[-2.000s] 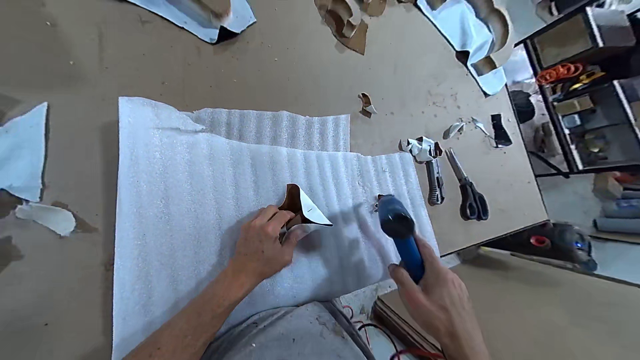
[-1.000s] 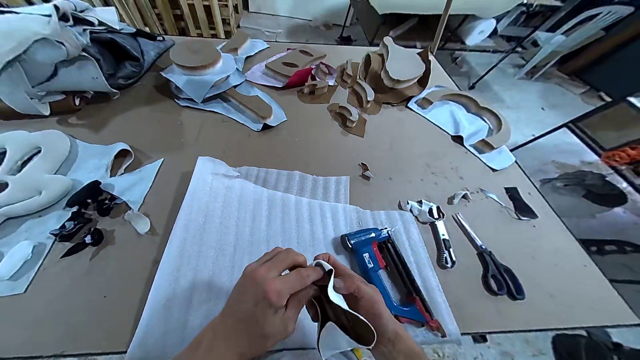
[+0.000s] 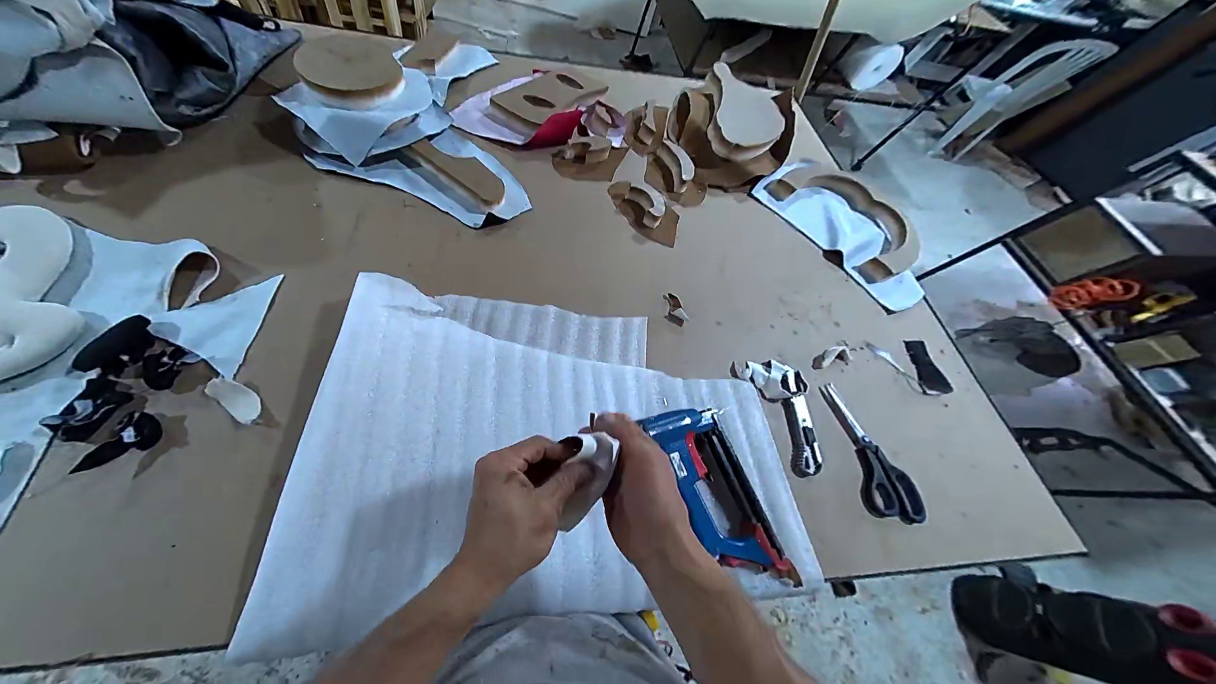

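Observation:
Over a white foam sheet [image 3: 380, 475], my left hand [image 3: 518, 503] and my right hand [image 3: 646, 494] hold one small curved piece covered in white material [image 3: 591, 475] between them. The fingers of both hands pinch its upper rim, and part of the piece is hidden behind them. Just right of my right hand, a blue staple gun [image 3: 703, 494] lies on the foam. Beside the foam's right edge rest a utility knife [image 3: 803, 437], a crumpled white scrap [image 3: 774, 378] and black-handled scissors [image 3: 883, 475].
Wooden shapes on light material [image 3: 351, 71] and brown curved pieces [image 3: 655, 171] sit at the back. White padded shapes [image 3: 33, 285] and black scraps [image 3: 114, 347] lie at the left. A shelf with an orange coil [image 3: 1092, 293] stands off the table's right side.
The staple gun was in my right hand two seconds ago; now it lies on the foam. My right hand has joined my left on the small piece. The view has tilted up.

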